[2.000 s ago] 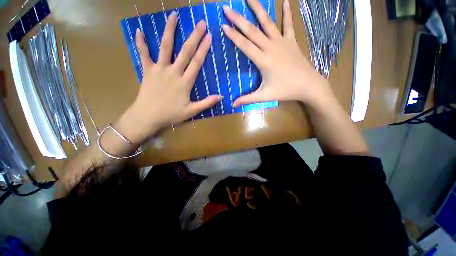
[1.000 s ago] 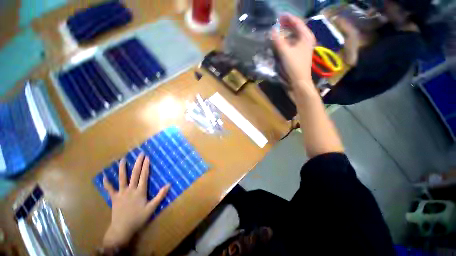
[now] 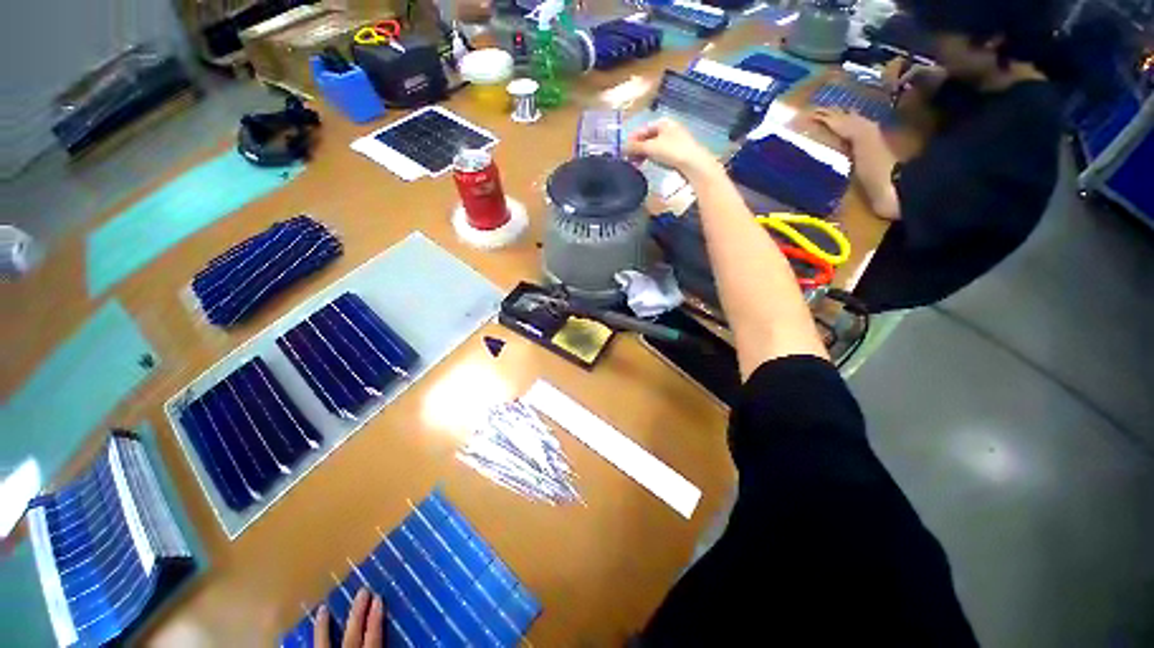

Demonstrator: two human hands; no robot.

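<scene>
Blue solar cells (image 3: 437, 576) with pale lines and wire ends lie on the brown bench at the bottom. My left hand (image 3: 348, 623) rests on their lower left; only a few fingers show, the rest is cut off by the bottom edge. My right hand (image 3: 664, 142) is stretched far forward, beyond the grey round pot-like device (image 3: 595, 241), with its fingers bent. Whether it holds anything is too small to tell. A loose pile of short silver ribbons (image 3: 525, 453) lies above the cells, beside a white strip (image 3: 614, 446).
A black tray with a yellowish pad (image 3: 580, 339) stands before the grey device. Yellow and red loop handles (image 3: 810, 247) lie right. Dark cell groups (image 3: 348, 355) lie on a pale sheet (image 3: 443, 285). A cell stack (image 3: 95, 544) is far left. Another person (image 3: 968, 190) sits far right.
The view has swung up and right, showing more of the bench. My right hand has left the cells and reached forward. My left hand stays on them, now mostly out of view.
</scene>
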